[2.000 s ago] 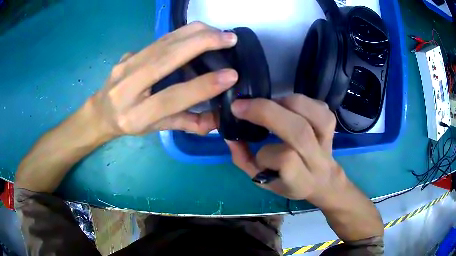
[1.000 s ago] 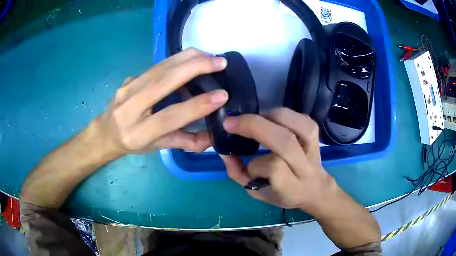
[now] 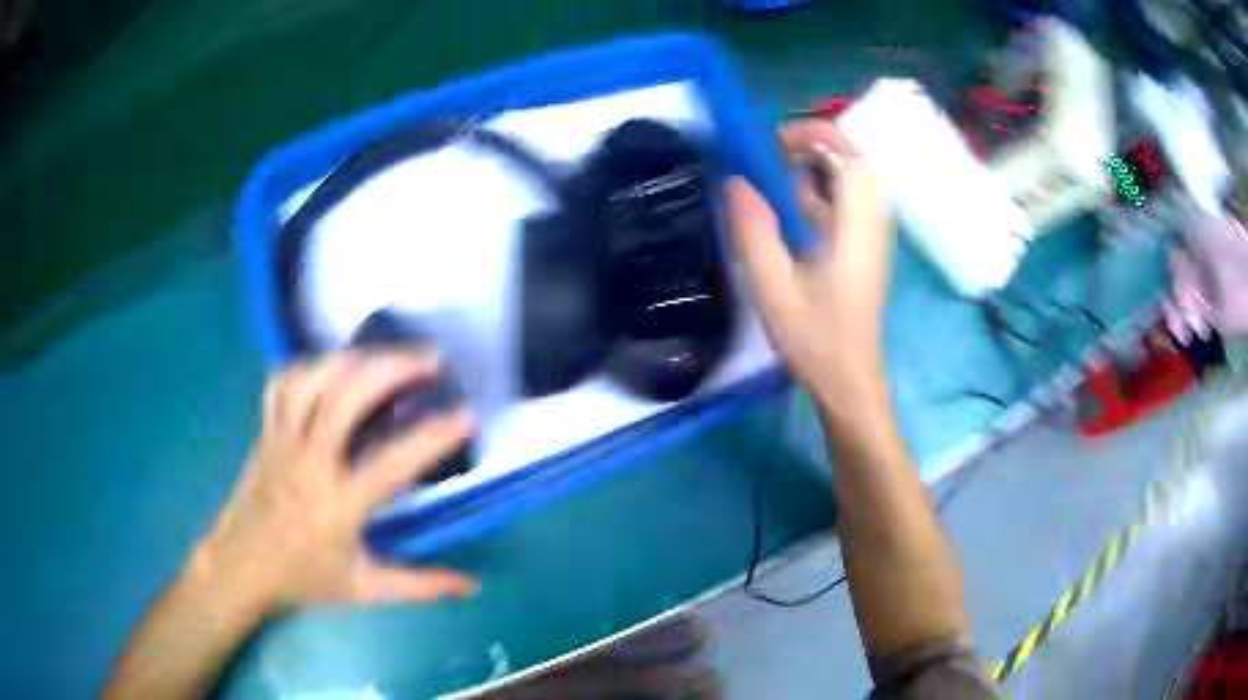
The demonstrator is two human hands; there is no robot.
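Observation:
The black headphones [image 3: 554, 308] lie on the white liner [image 3: 411, 253] in the blue tray [image 3: 500, 513]. A black case-like block with glossy recesses [image 3: 671, 267] lies beside their right cup. My left hand [image 3: 322, 479] spreads over the left ear cup [image 3: 445, 458] and the tray's near left corner, thumb apart outside the rim. My right hand [image 3: 821, 260] is at the tray's right rim, thumb on the inner side and fingers outside. The picture is blurred; the dark plug cannot be made out in my right hand.
A white box [image 3: 931, 185] stands right of the tray on the green bench [image 3: 123, 451], with red clips and green digits beyond. A thin black cable [image 3: 756, 547] hangs over the bench edge. Another person's hand [image 3: 1211, 274] shows at far right, near a red stool [image 3: 1136, 383].
The view has turned, and the tray appears tilted and further left. My left hand has loosened around the left cup, now lower in the tray. My right hand has left the cup for the right rim.

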